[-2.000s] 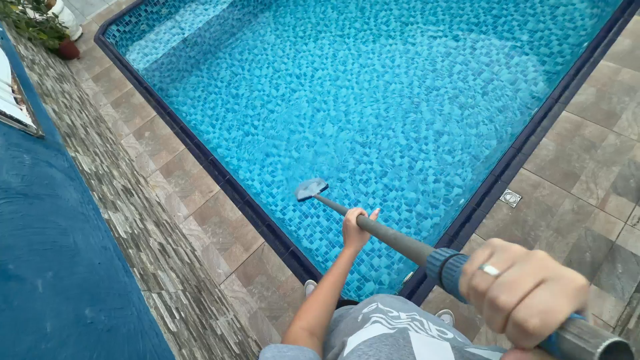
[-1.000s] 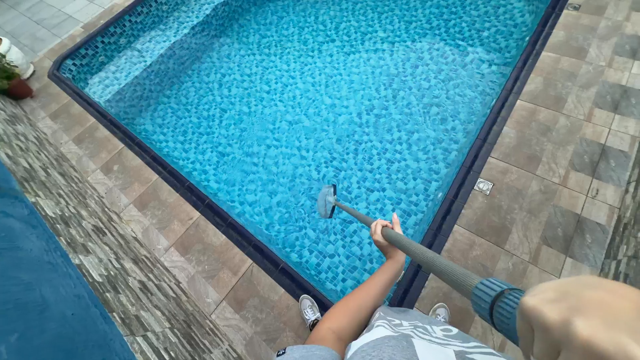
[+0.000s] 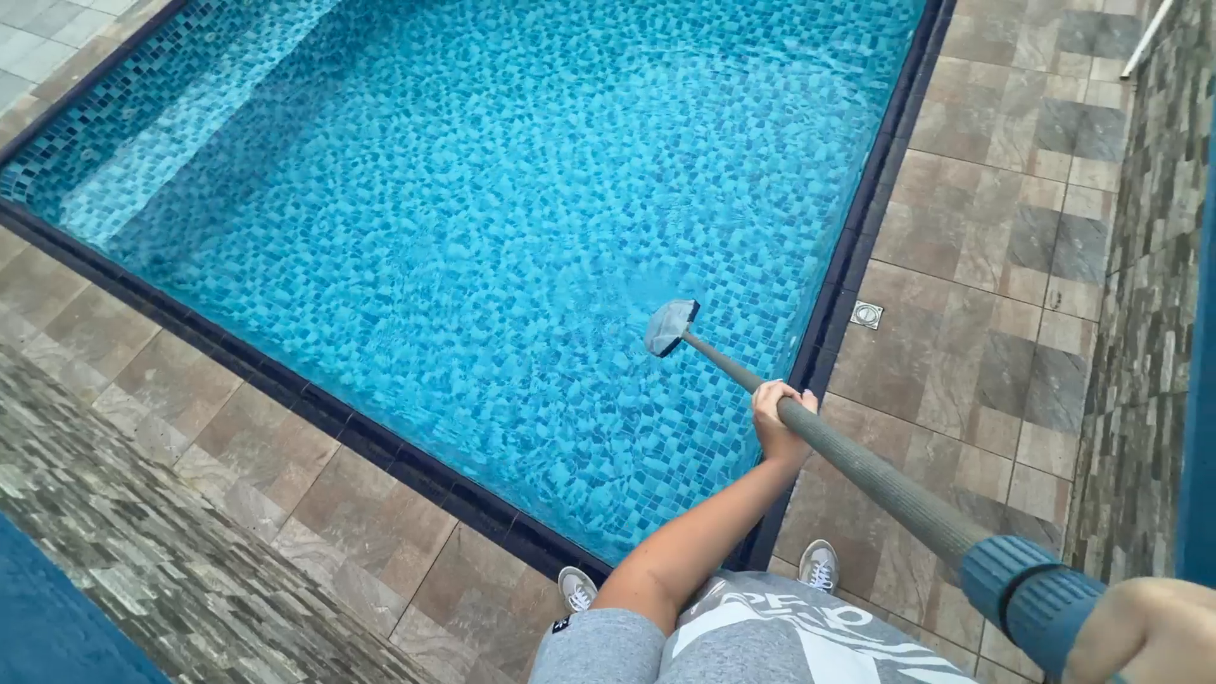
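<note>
My left hand (image 3: 781, 418) grips the grey telescopic pole (image 3: 883, 484) partway along, over the pool's near right corner. At the lower right edge, close to the camera, my right hand (image 3: 1145, 632) is wrapped around the pole's upper end beside its blue locking collar (image 3: 1031, 594); part of this hand is cut off by the frame. A pool skimmer net (image 3: 671, 328) with a pale mesh and dark rim is at the pole's far end, at or near the water of the tiled swimming pool (image 3: 494, 247). Whether it touches the surface is hard to tell.
Dark blue coping (image 3: 399, 463) edges the pool. My feet in sneakers (image 3: 819, 564) stand at the near corner on brown paving tiles (image 3: 926, 351). A square metal drain cover (image 3: 866, 314) lies right of the pool. Stone-clad walls (image 3: 190, 532) run along both sides.
The net was pointing left near the pool's left edge; it has moved right and turned, with both hands still on the pole. The view has shifted to the right.
</note>
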